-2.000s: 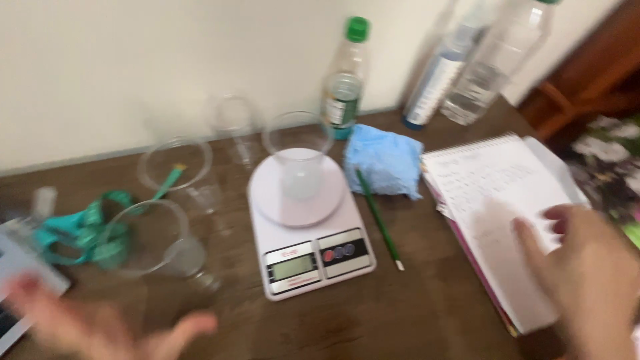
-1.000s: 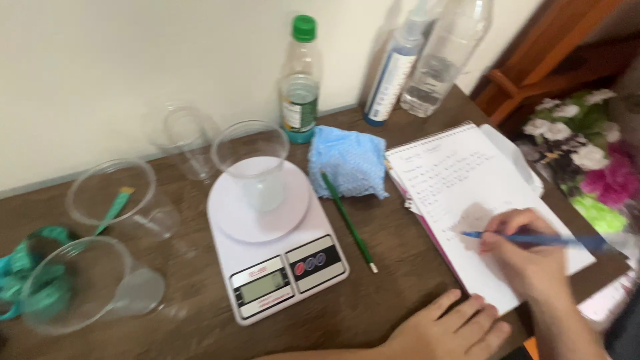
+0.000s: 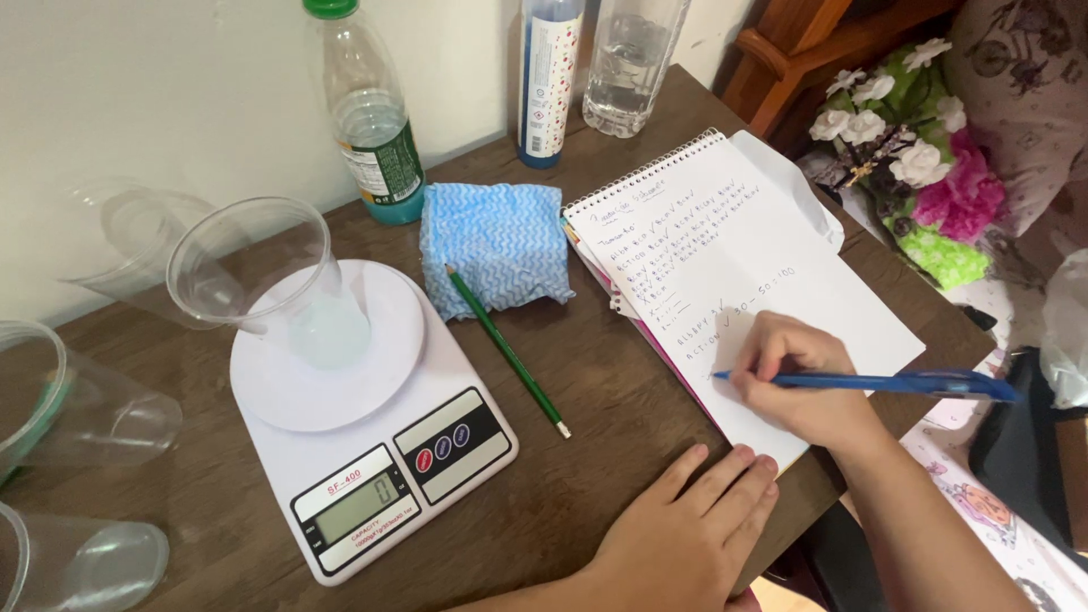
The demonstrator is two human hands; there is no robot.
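Note:
My right hand [image 3: 795,378] holds a blue pen [image 3: 892,384], its tip on the lower left of a spiral notebook page [image 3: 816,272] that bears handwriting. Flat near the notebook's lower left corner lies my left hand [image 3: 688,527], fingers spread, holding nothing. A white digital kitchen scale [image 3: 365,425] stands left of the hands, and a clear plastic cup [image 3: 280,280] with a little pale liquid is on its round plate. Between scale and notebook, a green pencil [image 3: 510,353] rests with its pointed end against a folded blue-and-white cloth [image 3: 497,242].
Along the wall stand a green-capped bottle of bluish liquid [image 3: 374,127], a blue bottle with a printed label [image 3: 551,81] and a clear bottle of clear liquid [image 3: 629,68]. Several clear cups [image 3: 102,416] are at the left. Artificial flowers [image 3: 918,161] sit beyond the table's right edge.
Two seconds ago my right hand was over the notebook without a visible pen; now it holds the blue pen. My left hand has come from the far left to the notebook. The view has shifted right.

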